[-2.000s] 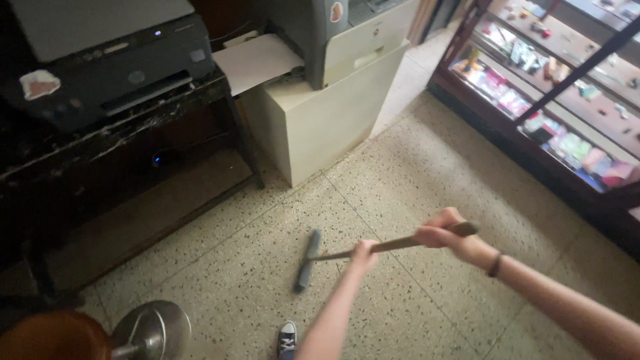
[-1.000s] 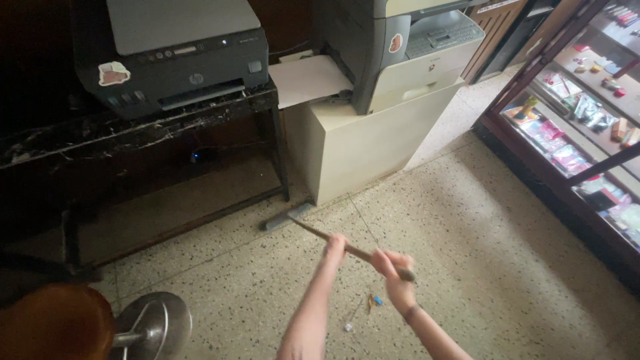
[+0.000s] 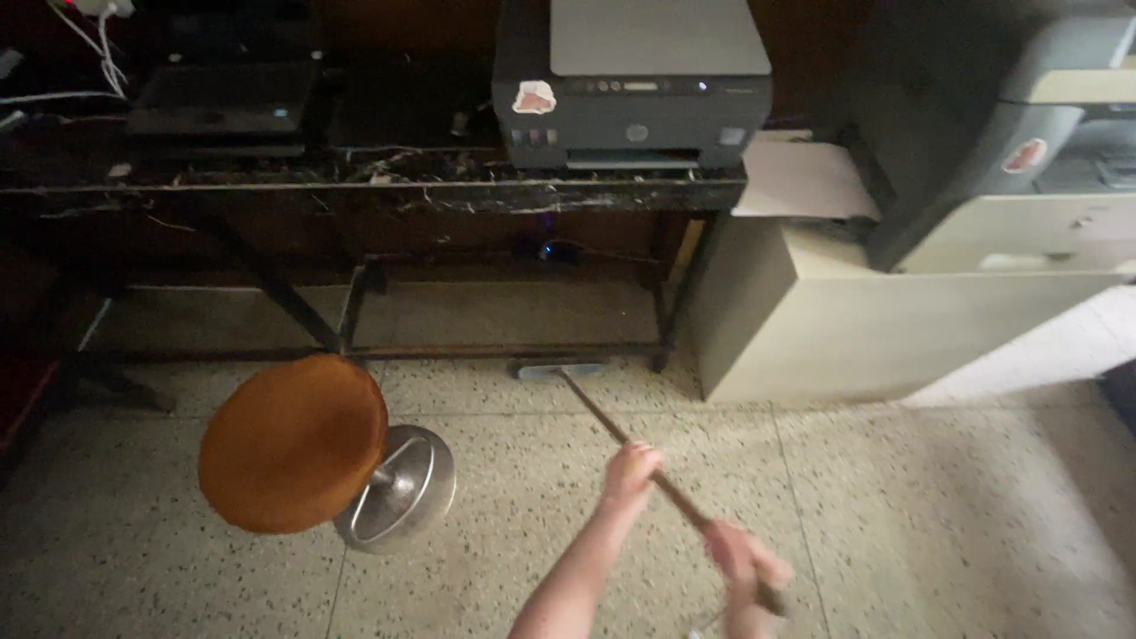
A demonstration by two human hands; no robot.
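A long-handled floor broom or squeegee, its narrow grey head [image 3: 559, 371] flat on the speckled floor, lies along the front of the dark table's lower rail. Its thin brown handle [image 3: 596, 410] slants down to the right. My left hand [image 3: 632, 470] is closed around the middle of the handle. Lower and to the right, my right hand [image 3: 745, 559], somewhat blurred, grips the handle near its end. The exact kind of head is too blurred to tell.
An orange round stool [image 3: 293, 444] with a chrome base [image 3: 399, 488] stands left. Behind is a black table [image 3: 426, 191] bearing an HP printer [image 3: 635, 106]. A cream cabinet [image 3: 799, 337] under a larger printer [image 3: 1021, 177] stands right. Something small and pale lies near the bottom edge.
The view has swung left. The tool's head, beside the cabinet's corner a second ago, is now in front of the table's lower rail. Both hands have stayed on the handle.
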